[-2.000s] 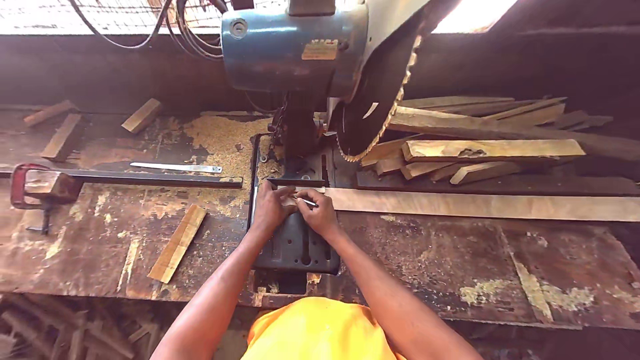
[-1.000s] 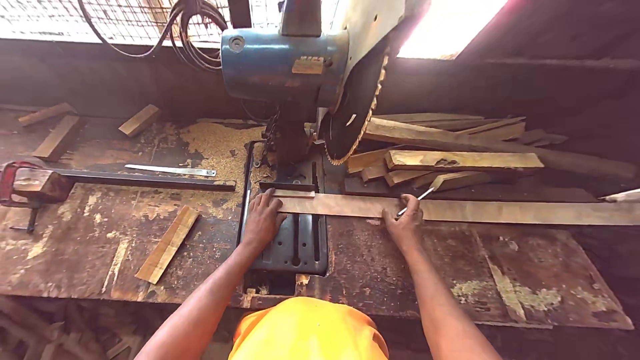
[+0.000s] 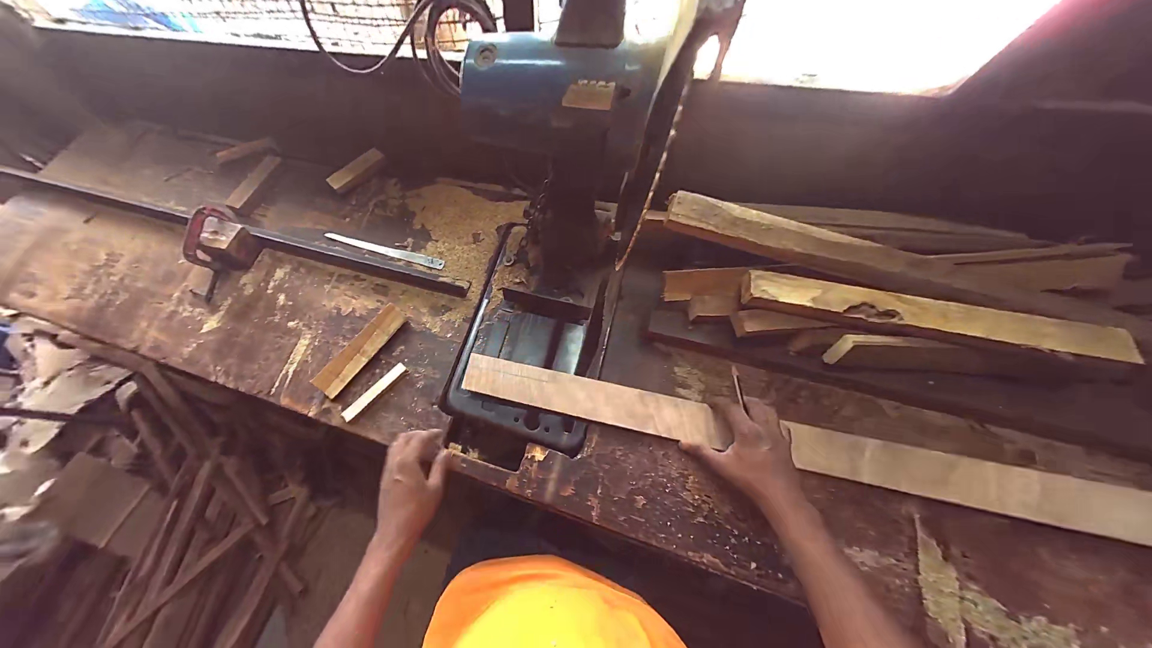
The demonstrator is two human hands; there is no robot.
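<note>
My right hand (image 3: 751, 450) grips the long flat wooden board (image 3: 621, 402), with a pencil (image 3: 738, 389) sticking up between its fingers. The board's left end lies over the black metal base (image 3: 531, 418) of a miter saw; the rest runs right along the bench. My left hand (image 3: 416, 477) is at the bench's front edge, just left of the base, its fingers curled; whether it holds anything cannot be told. Above the base stands the saw's blue motor (image 3: 549, 85), with its toothed blade (image 3: 661, 171) raised on the right.
A wood block (image 3: 360, 351) and a thin strip (image 3: 373, 392) lie left of the base. Beyond are a steel rule (image 3: 385, 251), a red clamp (image 3: 205, 236) on a dark bar and sawdust. Stacked wood offcuts (image 3: 936, 315) lie at the right rear; scrap wood (image 3: 198, 522) fills the lower left.
My left hand has left the board and moved to the bench's front edge. The board's left end has come toward me, off the fence. A thin strip now lies beside the block. The view has turned.
</note>
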